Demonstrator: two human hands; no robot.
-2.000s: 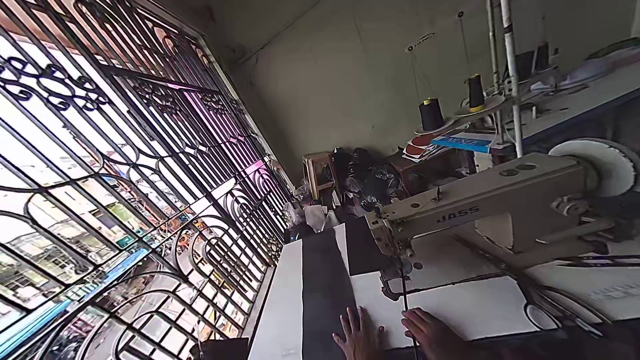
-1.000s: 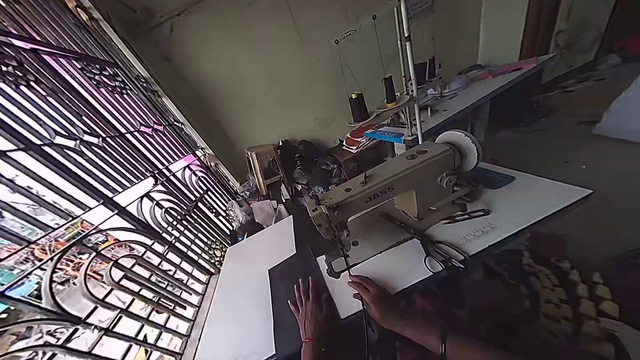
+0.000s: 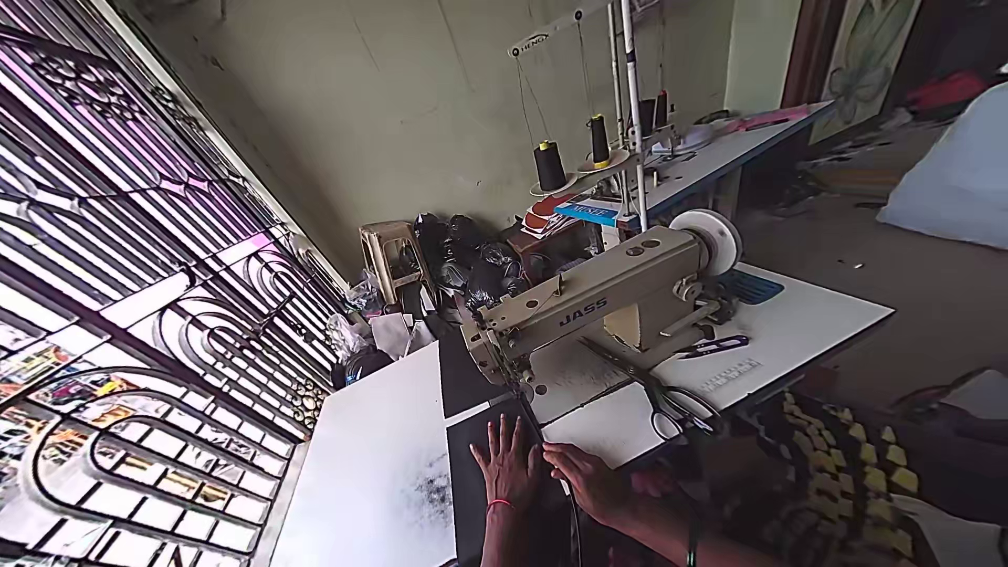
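A beige Jass sewing machine (image 3: 583, 303) stands on a white table (image 3: 378, 457). Black fabric (image 3: 472, 441) lies on the left of the machine and runs up to its needle area. My left hand (image 3: 505, 465) rests flat on this fabric with fingers spread, just in front of the presser foot. Beside it, my right hand (image 3: 587, 480) has its fingertips at the fabric's right edge, pinching a narrow dark strip (image 3: 573, 524) that hangs toward me. The needle tip is too dark to make out.
Large scissors (image 3: 665, 398) and a small dark-handled tool (image 3: 715, 346) lie right of my hands. Black thread cones (image 3: 550, 165) stand on a rack behind the machine. A metal window grille (image 3: 189, 331) flanks the left. A plastic stool (image 3: 392, 256) and black bags (image 3: 472, 260) are at the wall.
The view has swung to the right. The black fabric by my left hand lies differently, its near part now beside the needle area. Both hands remain close to the machine's front.
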